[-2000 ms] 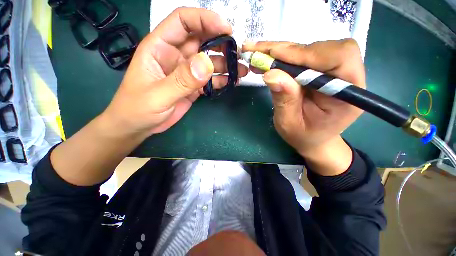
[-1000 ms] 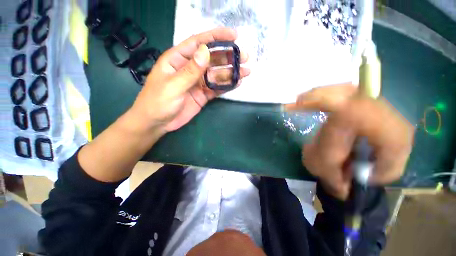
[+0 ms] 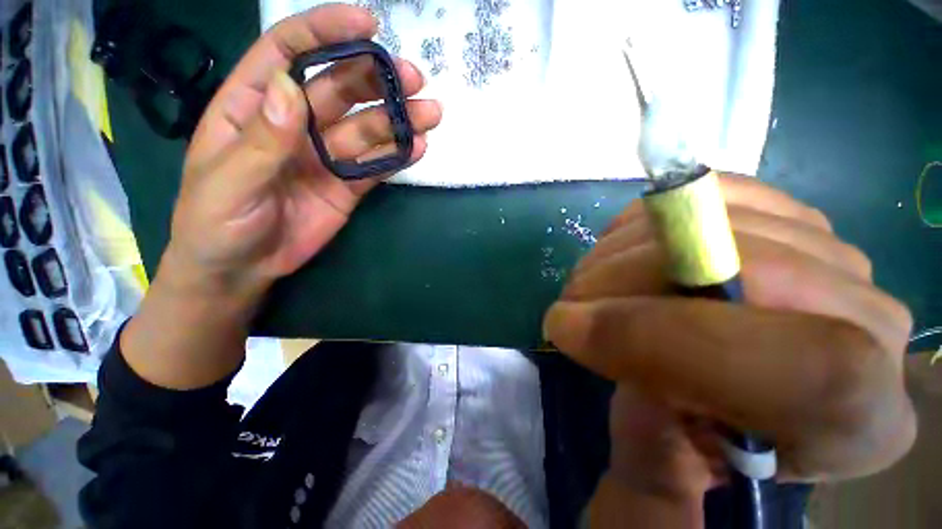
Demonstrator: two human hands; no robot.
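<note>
My left hand (image 3: 271,155) holds a glossy black rounded-square frame (image 3: 401,112) by its left side, between thumb and fingers, with its open centre facing up. My right hand (image 3: 754,320) is raised close to the camera at the right. It grips the vacuum pen (image 3: 694,229) just behind its yellow tip holder, with the thin tip pointing up and away over the white parts tray (image 3: 609,124). The pen tip is blurred, and I cannot tell whether a part is on it. The pen's rear end is cut off by the lower edge.
Tiny silver-grey parts (image 3: 485,41) lie in the tray's left compartment, dark ones (image 3: 718,8) at its far right. Shiny specks (image 3: 578,229) lie on the green mat (image 3: 434,279). Loose black frames (image 3: 170,78) lie left, beside the blister tray of frames (image 3: 77,196).
Two seconds ago the pen tip was at the frame. My right hand has since moved away and come up nearer the camera. My left hand has moved left in view, still holding the frame.
</note>
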